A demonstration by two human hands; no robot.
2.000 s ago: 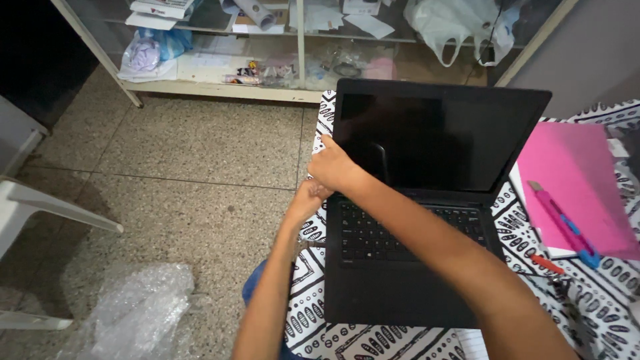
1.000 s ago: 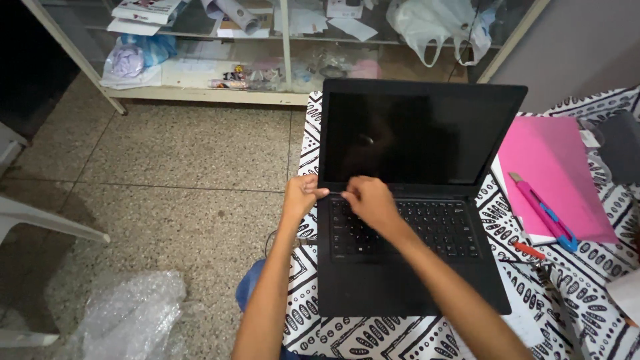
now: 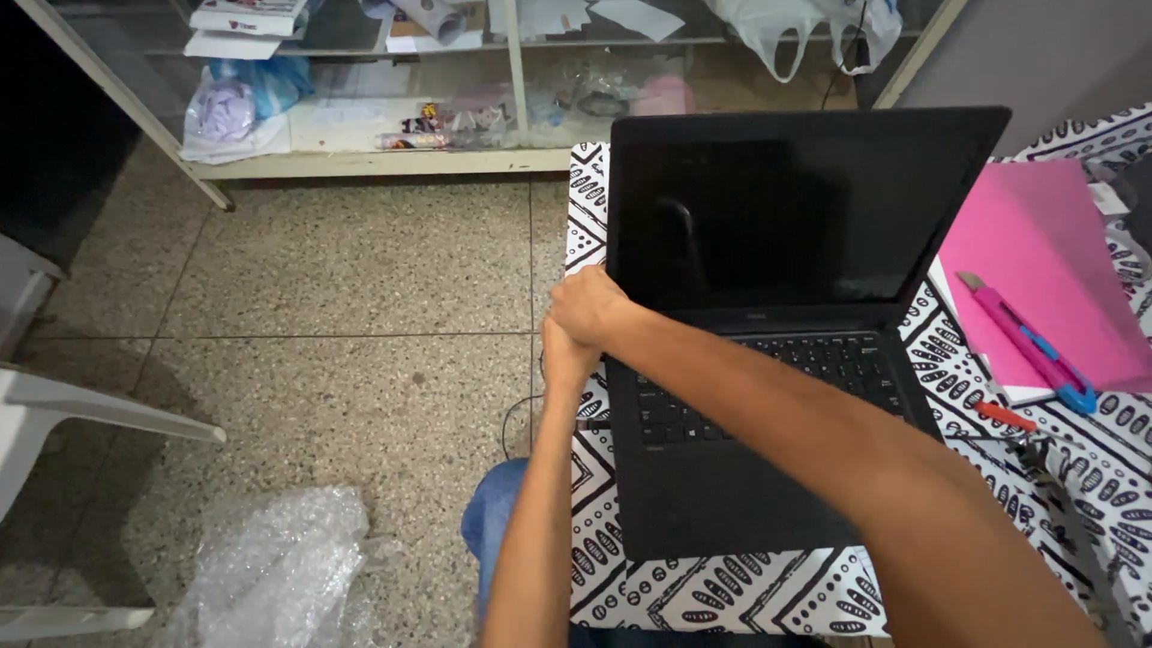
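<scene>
An opened black laptop lies on a black-and-white patterned cloth, its dark screen raised. My right arm crosses over the keyboard, and my right hand is at the laptop's left edge near the hinge. Just below it, partly covered, my left hand touches it at the same edge. The fingers of both hands are largely hidden, so what they hold cannot be told. A thin black cable hangs beside my left forearm.
Right of the laptop lie a pink folder, a pink-and-blue utility knife and an orange-handled tool. A glass-fronted cabinet stands ahead. Bubble wrap lies on the speckled floor, near a white plastic chair at left.
One second ago my right hand was over the keyboard's upper left corner; it has moved left onto my left hand at the laptop's edge, much as they were two seconds ago.
</scene>
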